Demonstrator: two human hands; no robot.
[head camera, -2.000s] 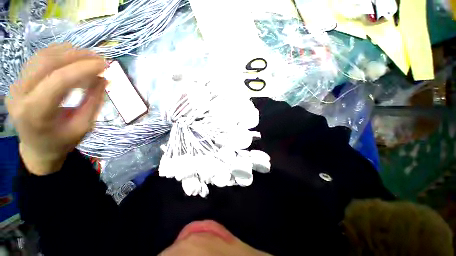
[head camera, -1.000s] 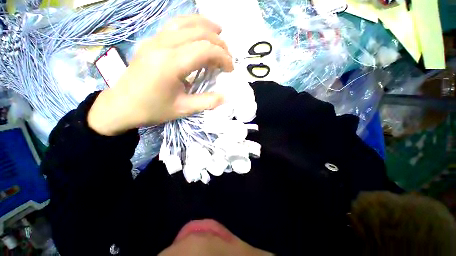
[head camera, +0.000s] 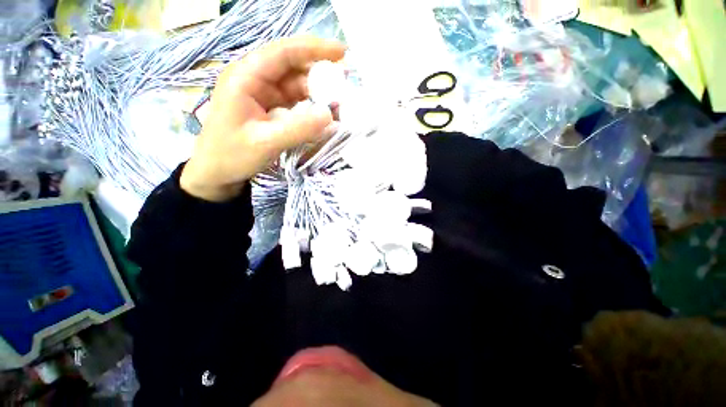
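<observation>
My left hand (head camera: 239, 119) is bare and reaches in from the left. Its thumb and fingers are around a round white pad (head camera: 326, 82). A bundle of thin white cables (head camera: 314, 195) lies just right of and below it, in front of my black jacket. Several round white pads and small blocky white ends (head camera: 362, 256) hang from the bundle's lower end. The area where my right hand might be, at the black sleeve's edge, is washed out white, so the hand cannot be made out. Black-handled scissors (head camera: 435, 101) lie beyond the bundle, blades unclear.
Loose cable bundles (head camera: 119, 131) spread over clear film at the upper left. A blue tray-like object (head camera: 52, 262) is at the left. White paper (head camera: 390, 32) and crinkled film (head camera: 501, 87) lie ahead. Yellow strips (head camera: 704, 48) are at the upper right. A brown fuzzy thing (head camera: 649, 362) is lower right.
My left hand has come from the far left to the cable bundle and now has a round white pad between its fingers. The phone seen earlier is now mostly hidden. The view has shifted left.
</observation>
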